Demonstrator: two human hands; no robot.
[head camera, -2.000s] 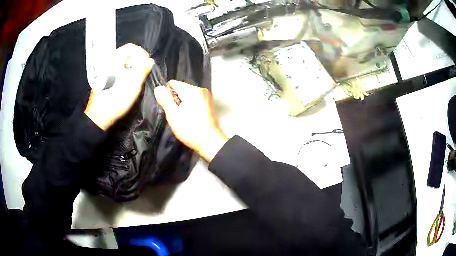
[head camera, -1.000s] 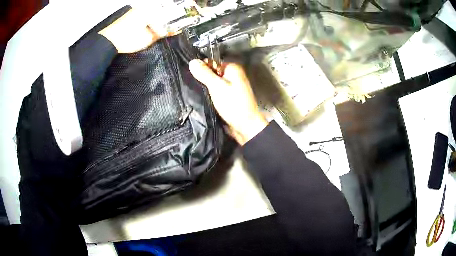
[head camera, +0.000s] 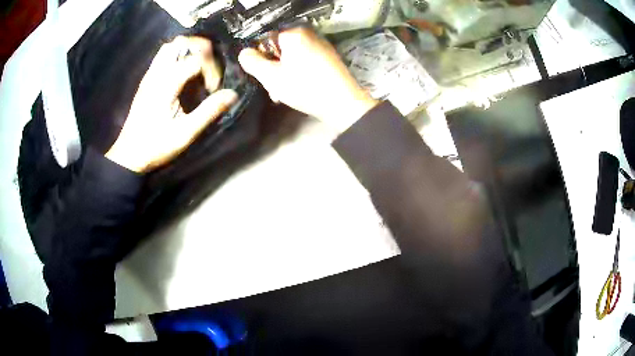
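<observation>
A black bag (head camera: 104, 76) lies on the white table at the left, its right edge up against the sewing machine arm (head camera: 261, 17). My left hand (head camera: 170, 104) lies on the bag near that edge, fingers curled and thumb stretched toward the machine; it seems to grip the bag's rim. My right hand (head camera: 296, 73) is just right of the machine's needle area, fingers curled around a small dark and red tool (head camera: 268, 46), likely thread snips. The tool's tips and the bag's edge between the hands are blurred and partly hidden.
A small box with a printed label (head camera: 390, 69) stands beside the machine. A white lamp paddle (head camera: 61, 104) hangs over the bag's left part. The right table (head camera: 567, 125) holds a black slab (head camera: 605, 193) and red and yellow scissors (head camera: 608, 292). A blue object (head camera: 216, 328) is below.
The bag has been turned and pushed up toward the machine. My left hand has come down and toward me onto the bag. My right hand has moved up and slightly left.
</observation>
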